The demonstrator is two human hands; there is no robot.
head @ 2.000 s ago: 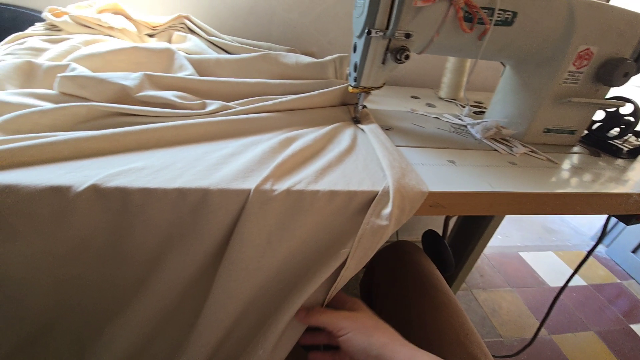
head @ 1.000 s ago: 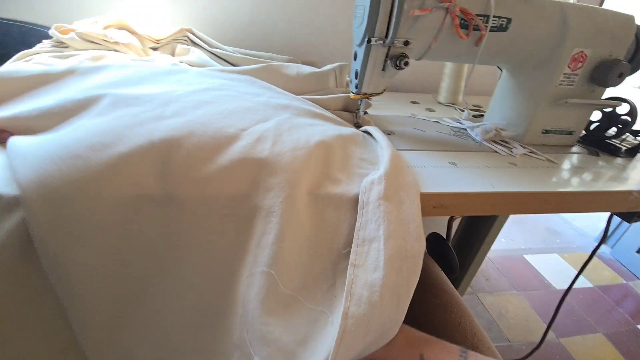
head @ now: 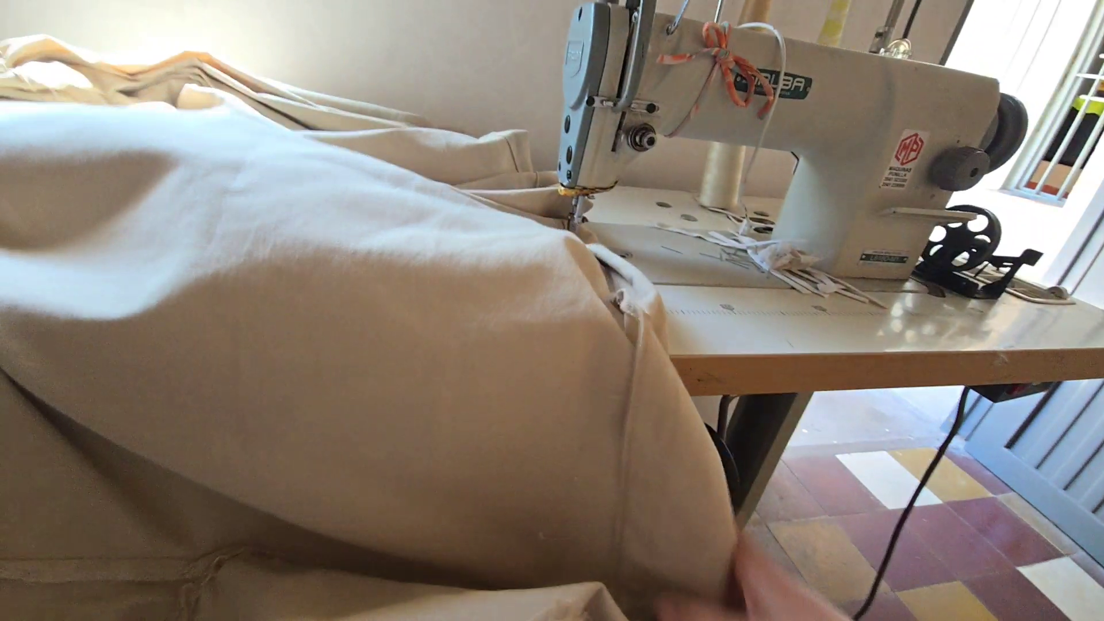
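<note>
A large beige cloth point(head: 388, 371) spreads over the left side and hangs down in front of the table. Its far right corner lies by the needle and presser foot point(head: 576, 211) of an industrial sewing machine point(head: 845, 121). A seamed edge with a white, frayed-looking strip point(head: 632, 297) runs down the cloth's right side. At the bottom, my right hand point(head: 768, 582) is blurred and partly cut off by the frame, touching the cloth's lower right edge; its finger closure is unclear. My left hand is not in view.
White scraps or cords point(head: 802, 272) lie on the table point(head: 862, 332) beside the machine. A thread cone point(head: 723, 172) stands behind the arm, and a black bobbin winder point(head: 966, 246) sits at right. A dark cable point(head: 914, 509) hangs above the tiled floor.
The cloth has been lifted and shifted, and now bulges up near the needle where it lay flatter. Part of a hand at the left edge one second ago is out of view now.
</note>
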